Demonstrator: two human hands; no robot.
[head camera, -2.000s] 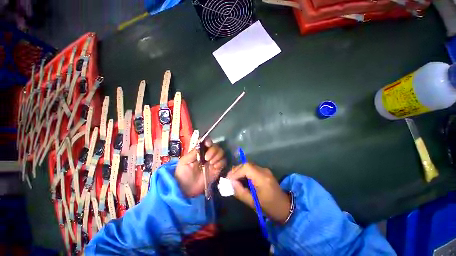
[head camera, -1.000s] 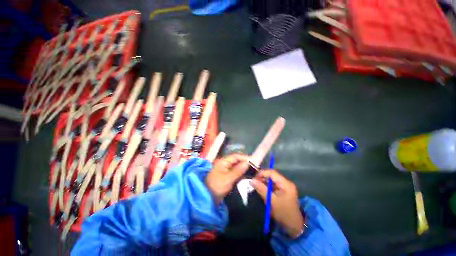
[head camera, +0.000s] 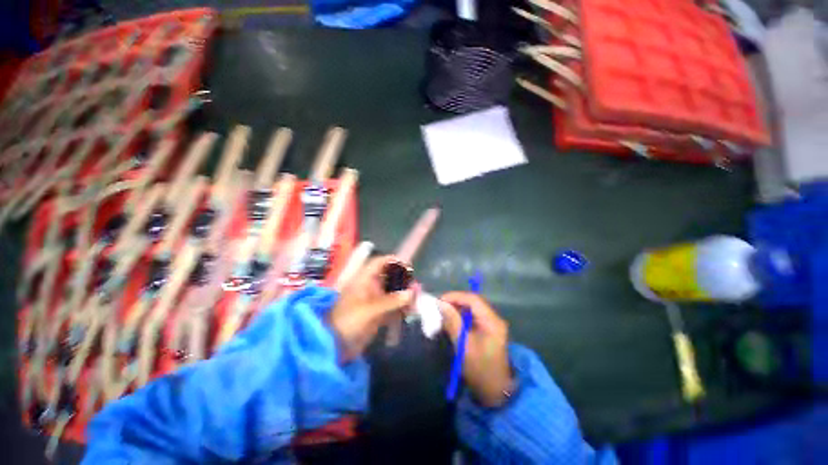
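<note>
My left hand holds a smartwatch by its dark case, with the pale pink strap pointing up and away. My right hand holds a crumpled white cloth in its fingertips close to the watch, and a thin blue stick tool lies across the same hand. The frame is blurred, so whether the cloth touches the watch cannot be told.
Red trays covered with watches lie at the left. A paper sheet, a black fan and stacked red trays are beyond. A small blue cap, a white bottle and a yellowish brush are at the right.
The view has shifted. The watch has turned in my left hand so its dark case shows, and the white cloth has come up beside it. The blue tool stays in my right hand.
</note>
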